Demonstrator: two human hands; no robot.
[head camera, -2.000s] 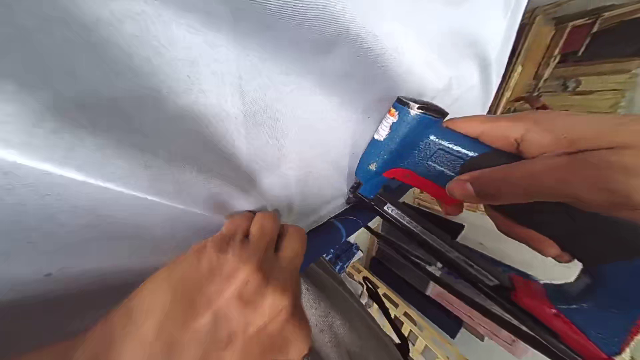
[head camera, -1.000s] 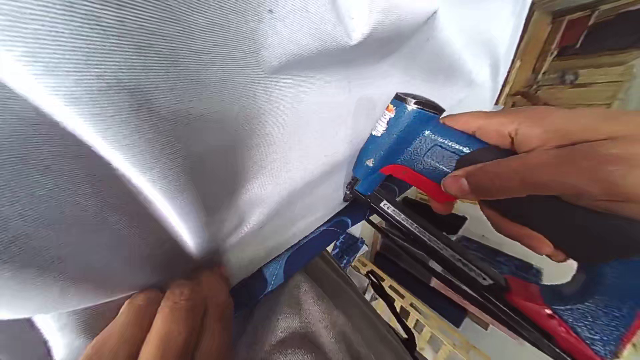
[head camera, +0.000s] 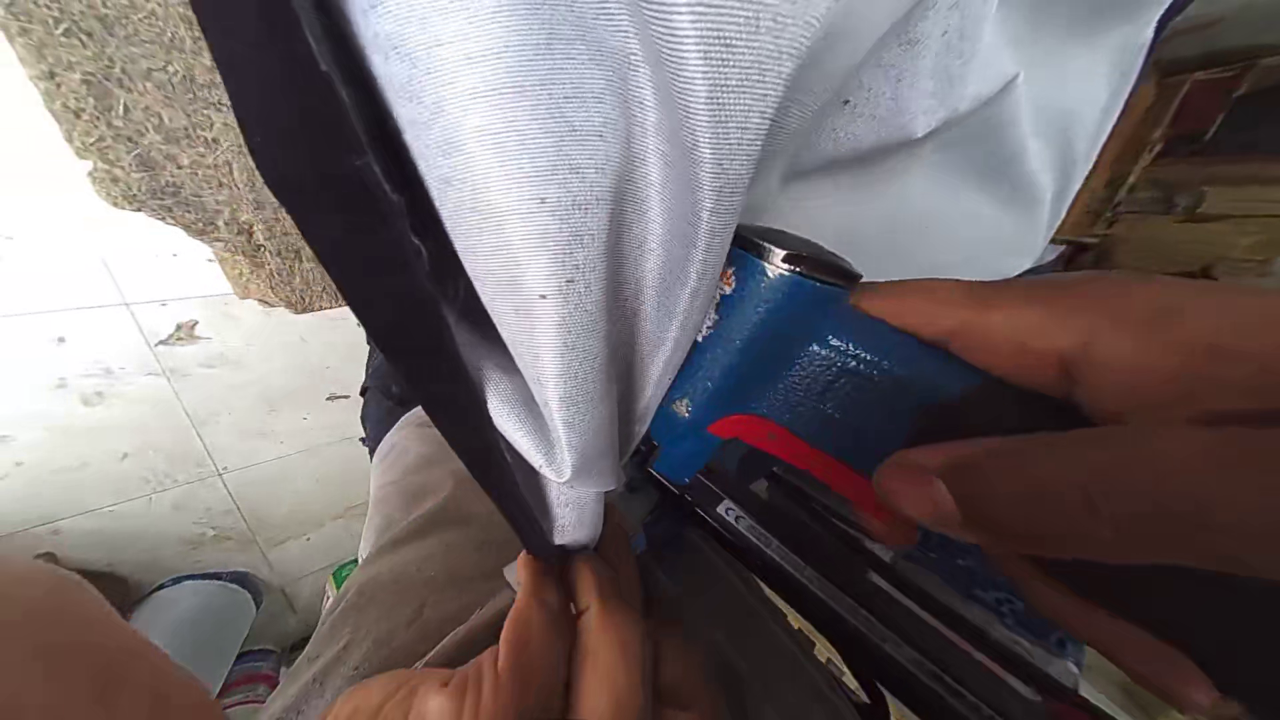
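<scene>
My left hand (head camera: 570, 640), at the bottom centre, pinches the gathered lower edge of a light grey-white ribbed fabric (head camera: 560, 250) with a dark border (head camera: 330, 210). My right hand (head camera: 1060, 430) grips a blue pneumatic staple gun (head camera: 800, 350) with a metal cap and a red trigger (head camera: 790, 460). One finger rests at the trigger. The gun's nose lies against the fabric's edge, just up and right of my left fingers. Its black staple magazine (head camera: 830, 600) runs down to the right. What lies under the nose is hidden.
A ragged-edged brown fibrous pad (head camera: 170, 130) is at the upper left above a pale tiled floor (head camera: 110, 390). My trousered leg (head camera: 430, 500) is below the fabric. A slipper (head camera: 200, 620) lies on the floor at the lower left. Wooden pieces (head camera: 1200, 190) stand at the right edge.
The fabric, spread broadly before, is now drawn into folds down to my left hand, and its dark border shows. The view has shifted, showing the floor. The staple gun stays in my right hand.
</scene>
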